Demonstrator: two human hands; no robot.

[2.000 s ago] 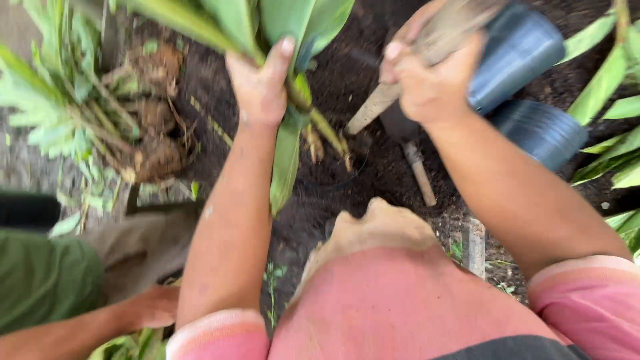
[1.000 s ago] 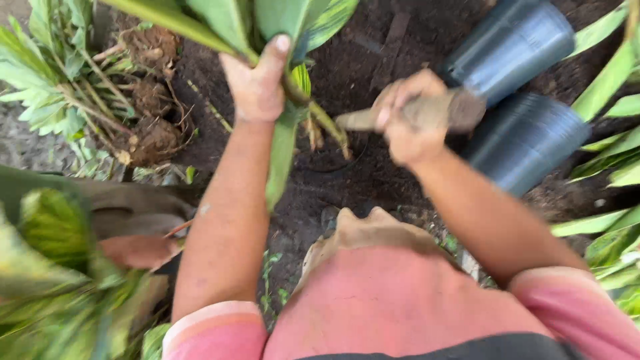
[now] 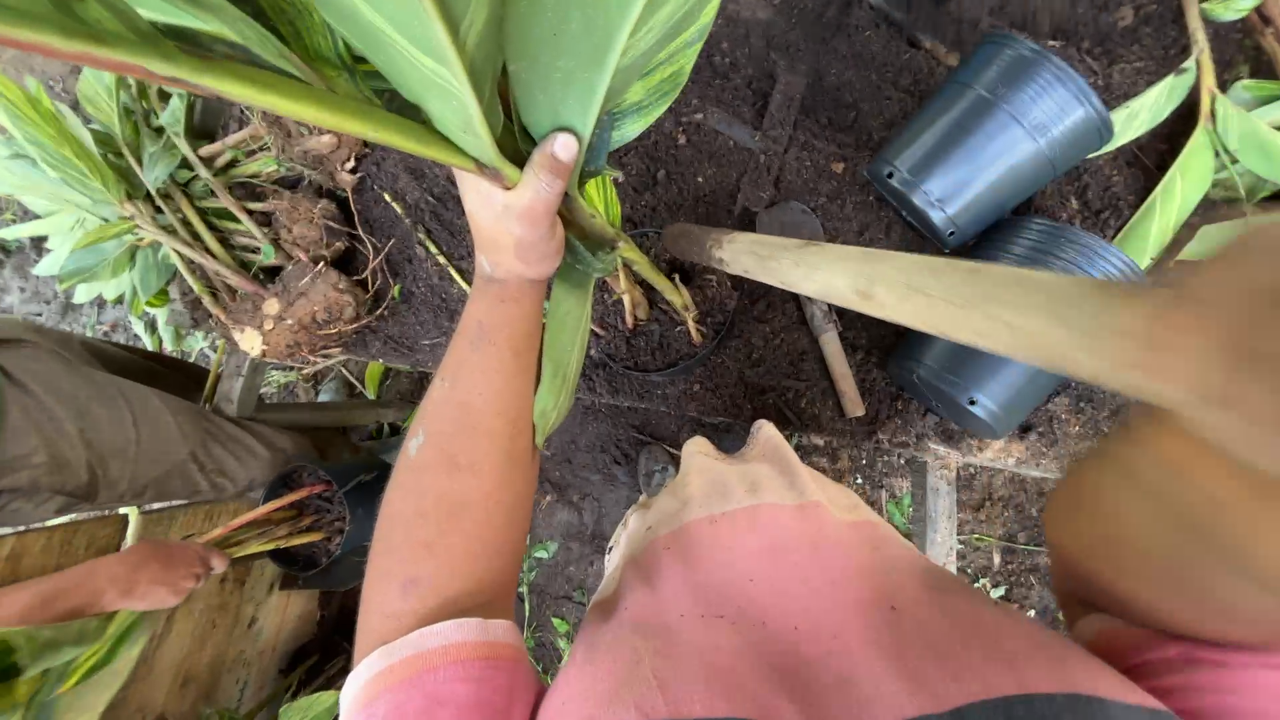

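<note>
My left hand [image 3: 520,215] grips the stems of a leafy green plant [image 3: 575,70], thumb on top. The cut stem ends [image 3: 685,300] hang over a round black pot [image 3: 665,370] holding dark soil; whether they touch the soil I cannot tell. At the right edge, close to the camera and blurred, my right hand [image 3: 1235,320] holds a thick wooden stick [image 3: 930,285]. Its rounded dark tip lies above the pot's upper right rim. A hand trowel [image 3: 830,350] with a wooden handle lies on the soil right of the pot.
Black plastic pots [image 3: 990,135] lie on their sides at right, beside variegated leaves [image 3: 1170,190]. At left are uprooted plants with root clumps [image 3: 310,300]. A co-worker's hand [image 3: 165,575] holds stems in another black pot [image 3: 345,520]. A wooden edging post [image 3: 940,510] stands lower right.
My right hand has drawn the stick back and up toward the right edge. My left hand keeps its hold on the plant. At lower left, the co-worker's hand and potted stems have come into sight.
</note>
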